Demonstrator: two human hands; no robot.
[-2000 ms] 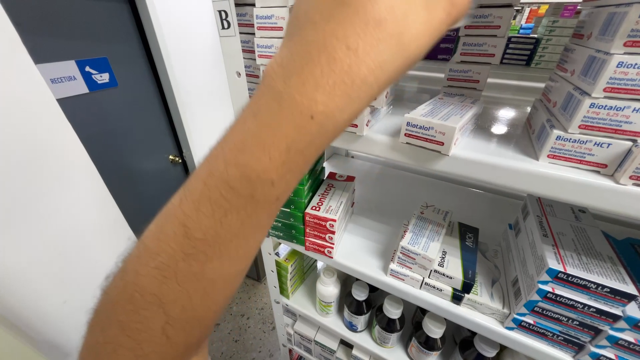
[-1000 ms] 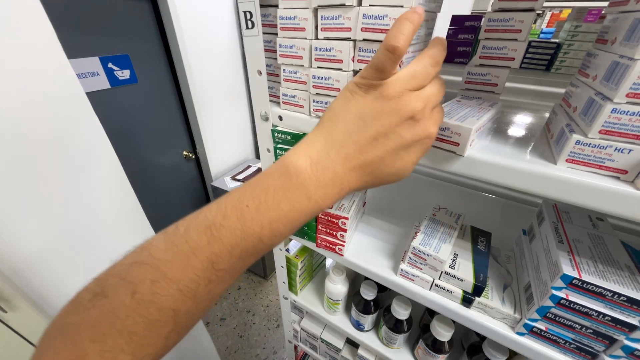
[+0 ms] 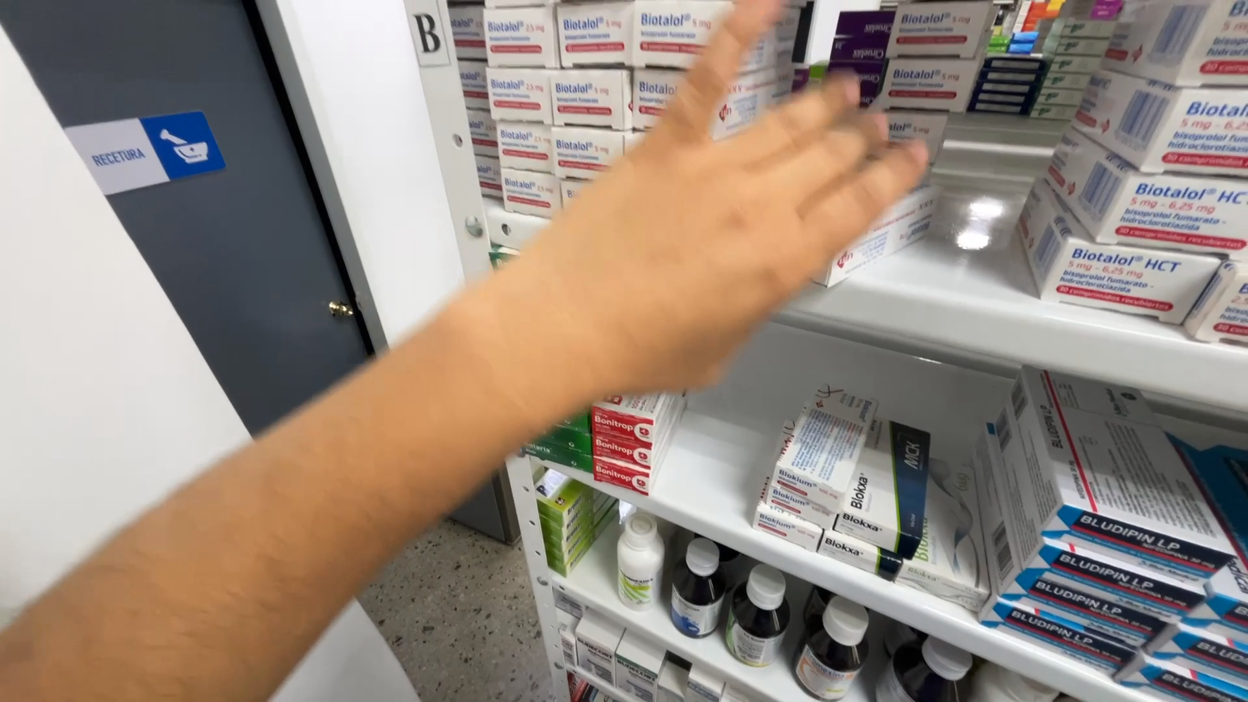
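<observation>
My left hand reaches across from the lower left, back of the hand toward the camera and fingers spread, in front of the upper shelf. Nothing is seen held in it, though the palm side is hidden. Behind its fingers stand stacked white Biotalol boxes; another white medicine box lies on the shelf just right of the hand. Under the wrist, red-and-white Bonitrop boxes are partly covered by the arm. My right hand is out of the frame.
Biotalol HCT boxes stand at the upper right. Blokxa boxes and Bludipin LP boxes are on the middle shelf. Below are capped bottles. A grey door stands left of the metal shelving unit.
My left hand, raised out of the top of the frame two seconds ago, has come down into view. Its fingers are more spread than a second ago.
</observation>
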